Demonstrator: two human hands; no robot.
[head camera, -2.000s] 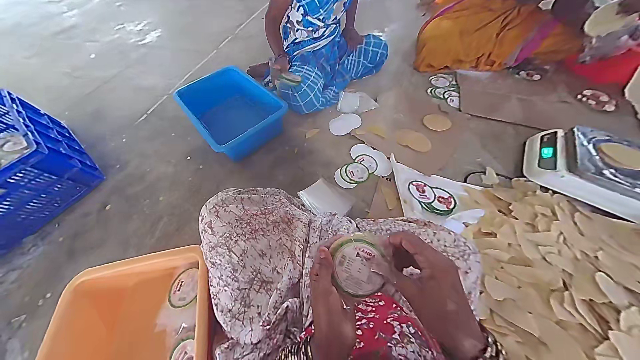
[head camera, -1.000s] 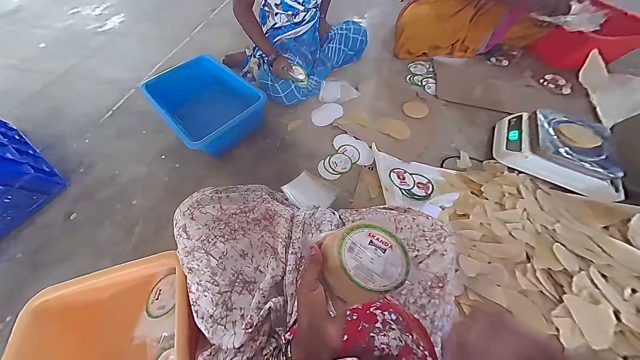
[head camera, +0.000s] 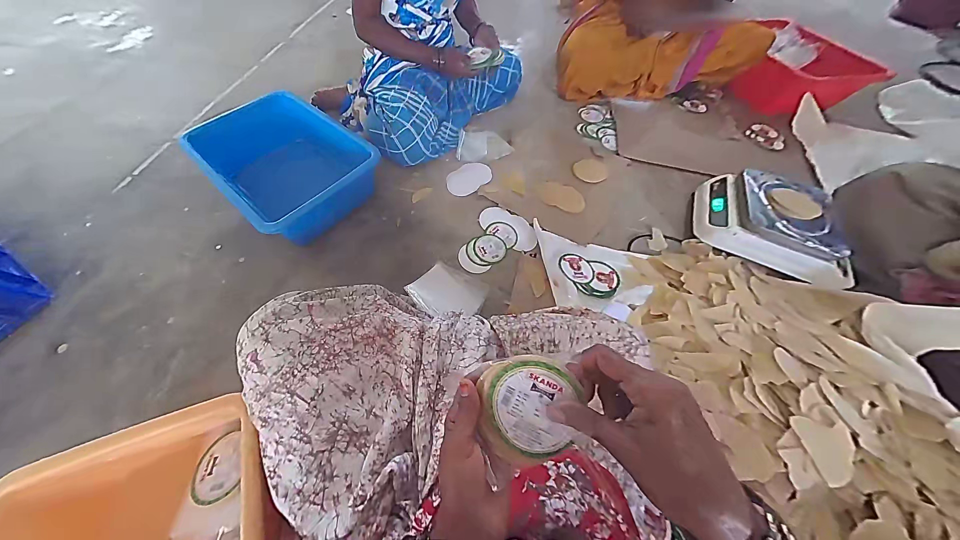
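Observation:
A round stack of thin tan discs in a clear plastic bag (head camera: 529, 409), topped by a green-rimmed paper label, is held over the lap. My left hand (head camera: 466, 457) grips its left side. My right hand (head camera: 637, 420) is at its right edge, thumb on the label and fingers at the plastic. Loose round labels (head camera: 491, 244) lie on the floor beyond the knees, near a stack of clear plastic bags (head camera: 448, 289). At the lower left, a bagged, labelled pack (head camera: 217, 469) is inside an orange tub (head camera: 127, 439).
A large heap of tan discs (head camera: 795, 390) lies at right, beside a digital scale (head camera: 772, 225) bearing a disc. A blue tub (head camera: 281, 165) stands ahead left. Two people (head camera: 427, 82) sit opposite, one beside a red tub (head camera: 817, 71). Another person's part shows at the right edge.
My right hand, low and blurred at the right one second ago, is now on the pack's edge. The person opposite has brought both hands together at some labels.

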